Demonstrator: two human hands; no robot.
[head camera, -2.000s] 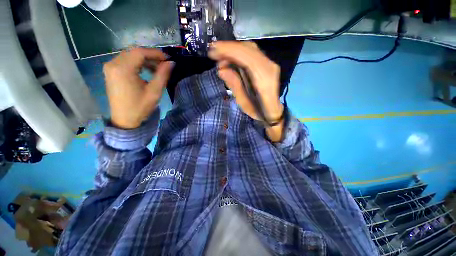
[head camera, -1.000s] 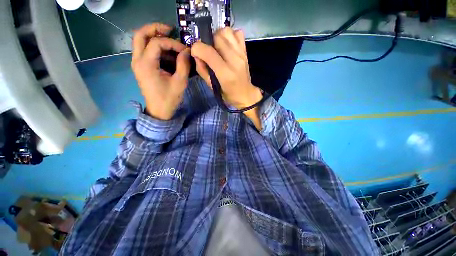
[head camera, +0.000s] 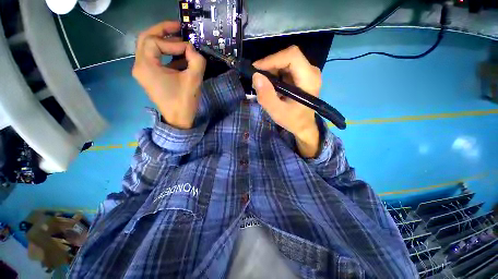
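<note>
The circuit board (head camera: 215, 24), dark with white and silver parts, lies at the bench's front edge, top centre. My right hand (head camera: 289, 92) is shut on the black soldering iron (head camera: 306, 99) and holds it like a pen. Its metal tip points left to the board's near left corner. My left hand (head camera: 172, 71) is at that corner, thumb and index finger pinched together close to the iron's tip. What is between these fingertips is too small to tell. A thin solder wire (head camera: 104, 23) runs from the white spool (head camera: 95, 4) toward my left hand.
The green bench (head camera: 306, 16) spans the top. White curved rack shelves (head camera: 41, 92) stand at left, with a black device unit (head camera: 24, 158) beside them. Black cords (head camera: 382, 54) hang at right. A metal rack of boards (head camera: 442, 229) is at lower right, cardboard boxes (head camera: 54, 237) at lower left.
My right hand has moved right from the board's edge, and the iron now slants with its tip at the board. The view has shifted slightly. My left hand stays pinched by the board corner.
</note>
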